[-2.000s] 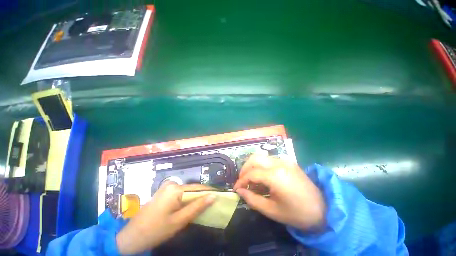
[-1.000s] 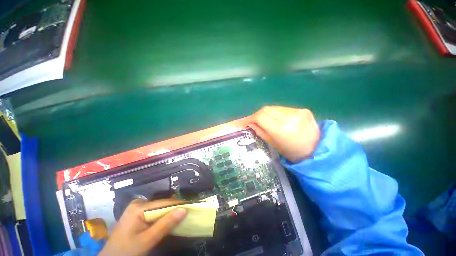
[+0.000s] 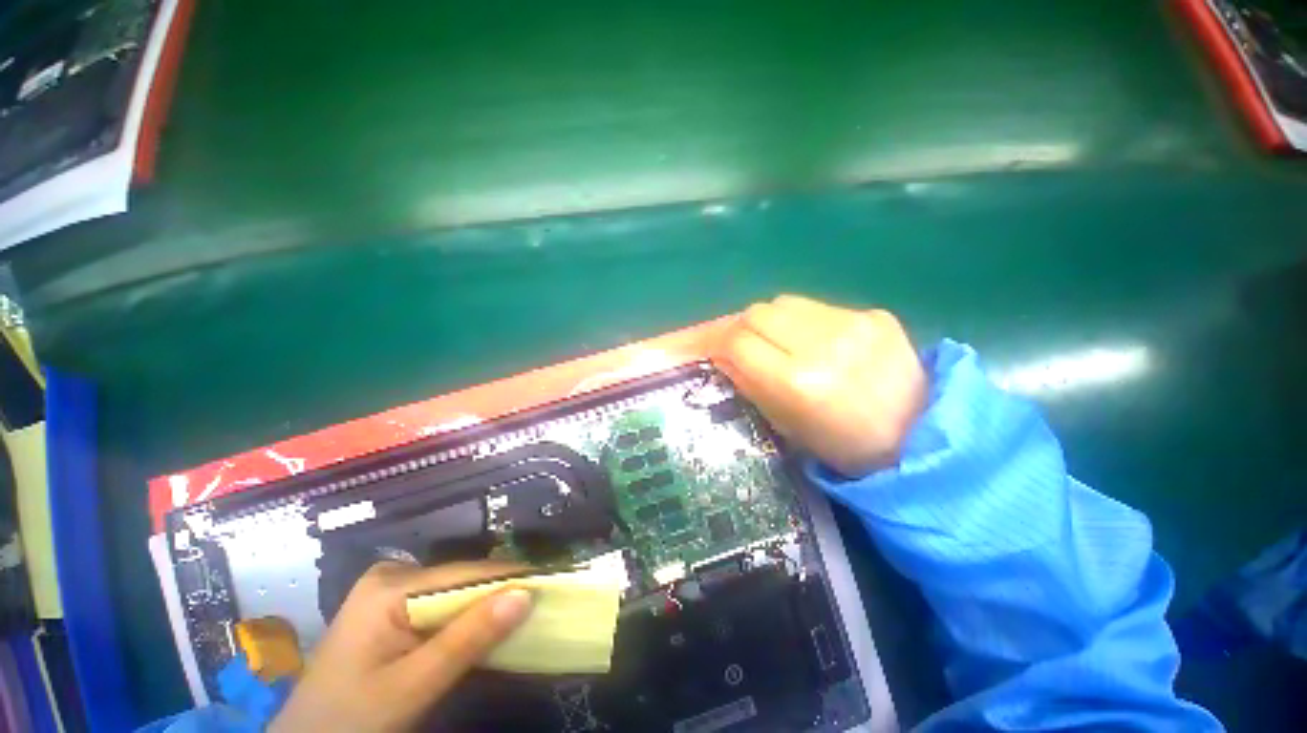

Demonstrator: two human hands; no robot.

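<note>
An open laptop base (image 3: 717, 644) lies in front of me, with a white sheet (image 3: 857, 644) under it and a red edge (image 3: 430, 413) along its far side. Its green motherboard (image 3: 688, 501) is at the right and a black battery along the near side. My left hand (image 3: 387, 652) holds a pale yellow liner sheet (image 3: 566, 627) above the middle of the base. My right hand (image 3: 831, 375) is on the far right corner, over the red edge; its fingertips are hidden, so I cannot tell whether it grips anything.
Another laptop base (image 3: 72, 93) with a red edge lies at the upper left. A further red-edged unit (image 3: 1247, 72) is at the upper right. A blue bin (image 3: 72, 530) with yellow liners stands at the left. A blue sleeve (image 3: 1261, 602) shows at the right edge.
My right hand has left the liner and gone to the far right corner of the base. My left hand still holds the liner. The view has shifted, uncovering the motherboard.
</note>
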